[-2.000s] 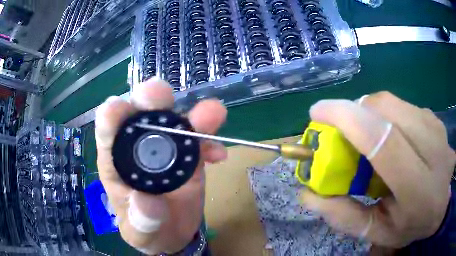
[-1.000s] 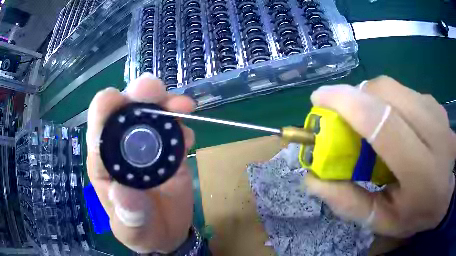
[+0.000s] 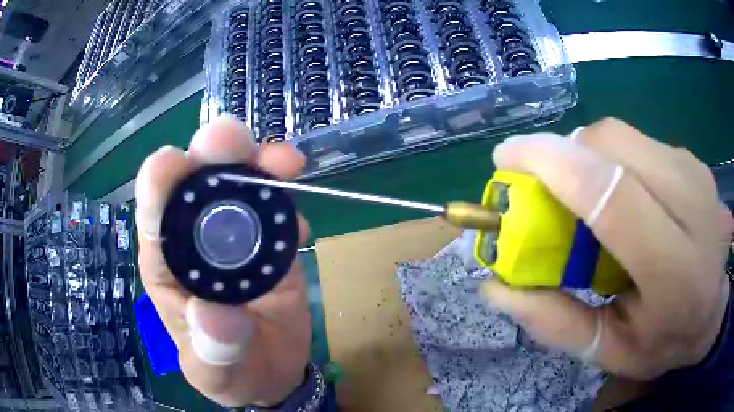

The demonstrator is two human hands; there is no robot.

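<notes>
My left hand holds a black disc by its edge, its face towards me. The disc has a ring of small pale holes around a grey round centre. My right hand grips a thin-tipped tool with a yellow body, blue band, brass collar and long silver shaft. The shaft crosses the upper part of the disc and its tip lies over the disc's face near the top holes; I cannot tell whether it touches. Whitish finger cots cover several fingertips.
A clear tray with rows of black parts stands beyond my hands. A speckled cloth lies on a tan board. A blue box and stacked clear trays are at the left.
The disc and my left hand have moved left and slightly up from two seconds ago. The disc's holes have shifted round under the tool tip. My right hand has risen slightly with the tool.
</notes>
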